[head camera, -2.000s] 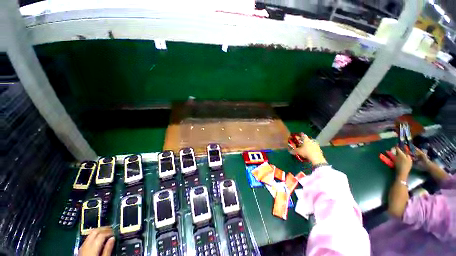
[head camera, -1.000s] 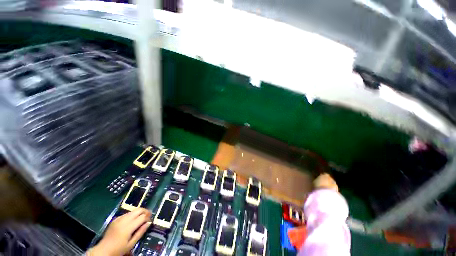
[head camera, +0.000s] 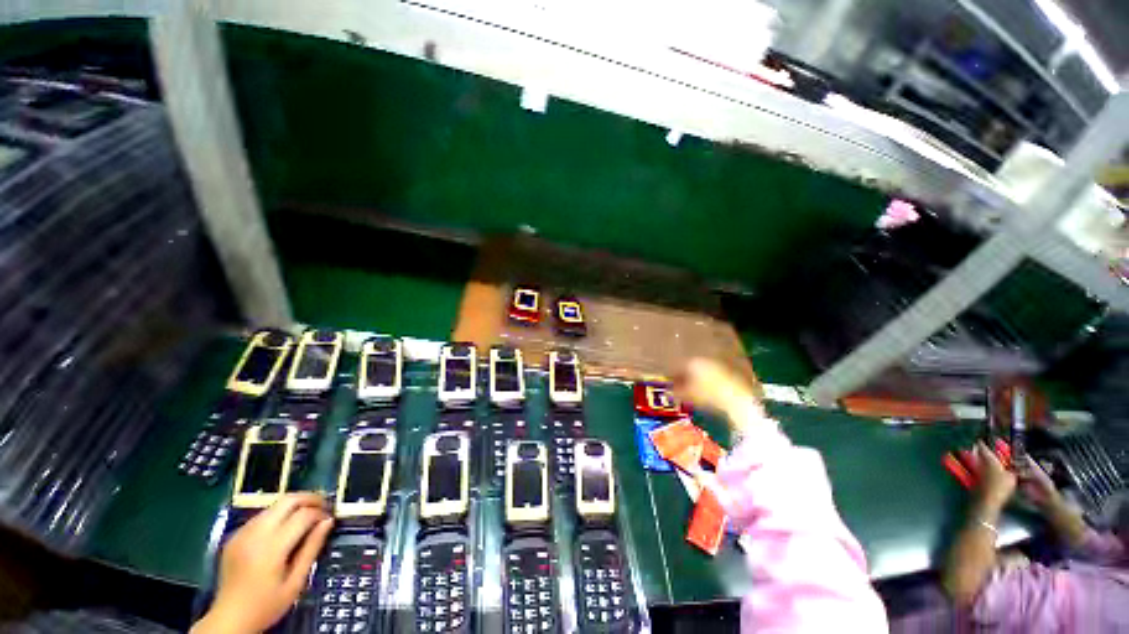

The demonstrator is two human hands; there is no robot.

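Open flip phones with pale gold-framed screens and black keypads lie in two rows in clear trays. My left hand lies over the front-left phone's lower right edge; whether it grips anything is hidden. My right hand is blurred, beside a red-framed phone at the bench's back; its fingers are unclear. Two small closed red-edged phones stand side by side on the brown board. Orange cards and a blue card lie in front of my right hand, partly under the sleeve.
A tall pile of clear trays stands at left behind a pale post. Another slanting post is at right. A white shelf edge crosses above. At far right, another person's hands hold a dark item near red pieces.
Two phones now show on the brown board, which held none before. My right hand, earlier holding a red-and-dark item, has moved back near the red-framed phone. The view swung left and partly back.
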